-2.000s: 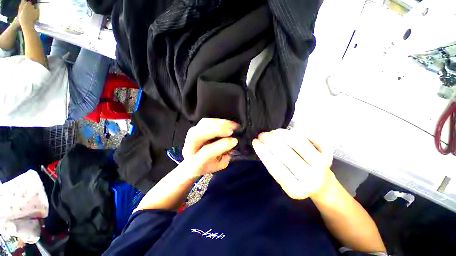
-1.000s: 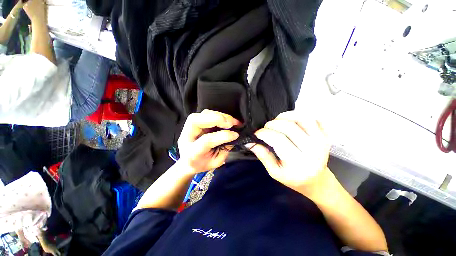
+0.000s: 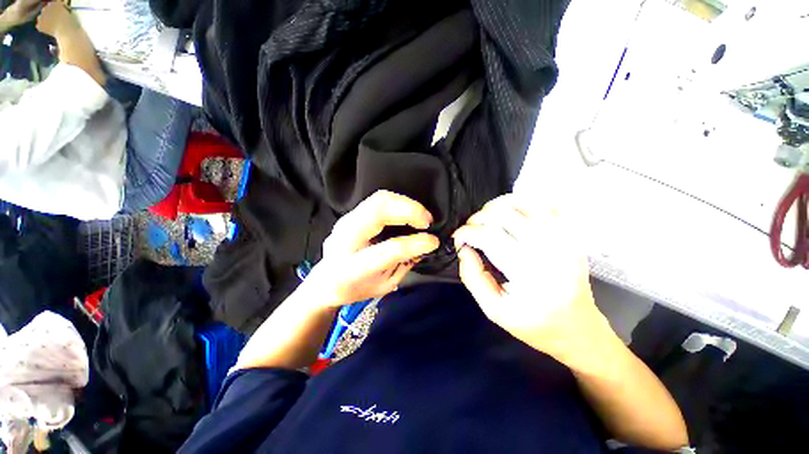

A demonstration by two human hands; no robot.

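A large black ribbed garment [image 3: 399,97] lies over the table's left side and hangs down to the lap. My left hand [image 3: 377,248] pinches the garment's edge between thumb and fingers, close in front of the navy shirt. My right hand [image 3: 523,270] pinches the same edge just to the right, its fingertips nearly touching those of my left hand. The small piece between the fingertips is dark and partly hidden. A small blue-green thing [image 3: 304,269] shows beside my left hand; I cannot tell what it is.
The white machine table [image 3: 674,213] is at right, with red scissor handles [image 3: 789,222] and metal machine parts [image 3: 789,120]. A person in a white top [image 3: 58,142] is at upper left. Red bins [image 3: 200,177] and a black cloth pile [image 3: 151,346] are at left.
Both hands stay close together and have shifted slightly, with the fingers bent differently around the edge. The cloth just above them has moved a little. The person at left has moved an arm.
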